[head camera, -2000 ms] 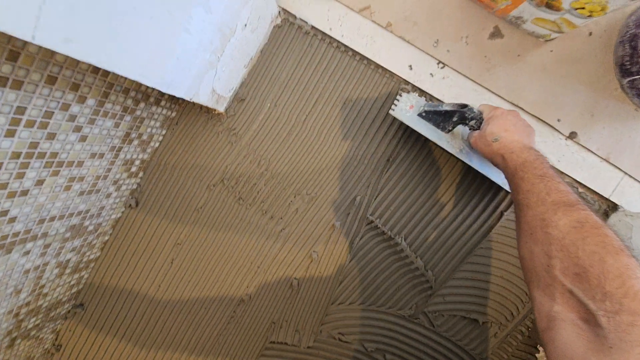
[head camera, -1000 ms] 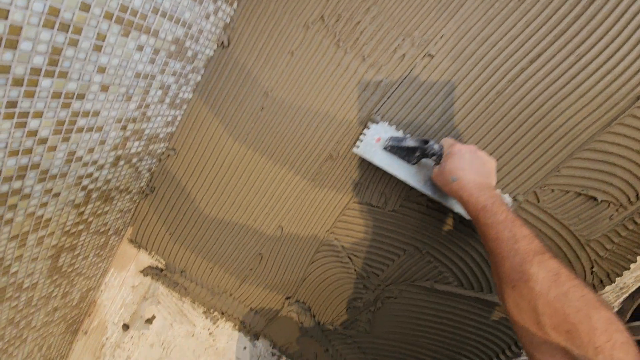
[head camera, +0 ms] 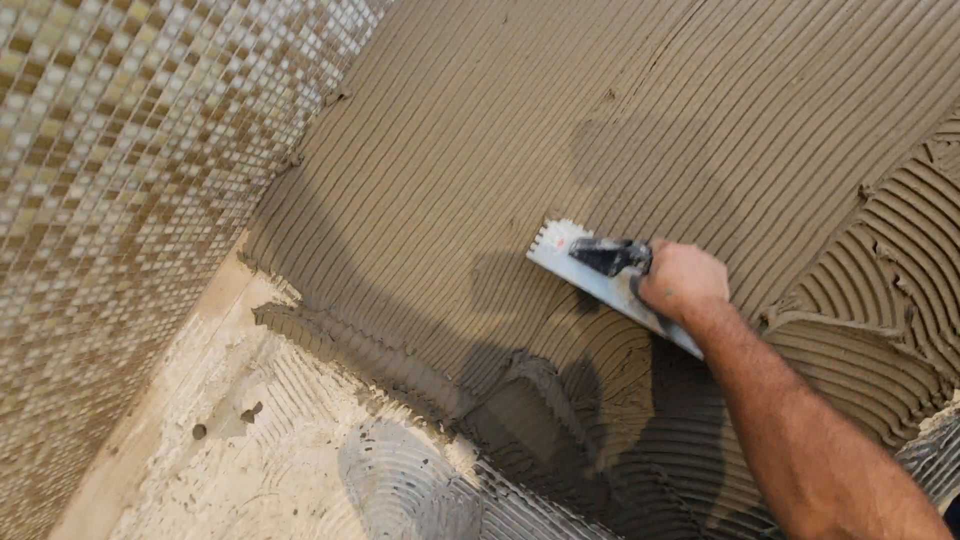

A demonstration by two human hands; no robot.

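My right hand (head camera: 684, 279) grips the black handle of a notched steel trowel (head camera: 600, 281). The trowel's blade rests on grey-brown tile adhesive (head camera: 465, 150) spread over the floor. Straight parallel ridges run through the adhesive above and left of the blade. Curved, crossing ridges (head camera: 847, 300) lie to the right and below, partly behind my forearm. A thicker, smoother lump of adhesive (head camera: 525, 412) sits near the lower edge of the spread. My left hand is out of view.
A wall of small beige, brown and white mosaic tiles (head camera: 135, 135) rises at the left. At the lower left is bare floor (head camera: 247, 465) with old dried comb marks and small crumbs of adhesive. Shadows fall across the adhesive.
The trowel in my right hand has moved down along the adhesive, away from the floor's far border, leaving straight ridges where curved ones lay. The view has shifted toward the bare floor.
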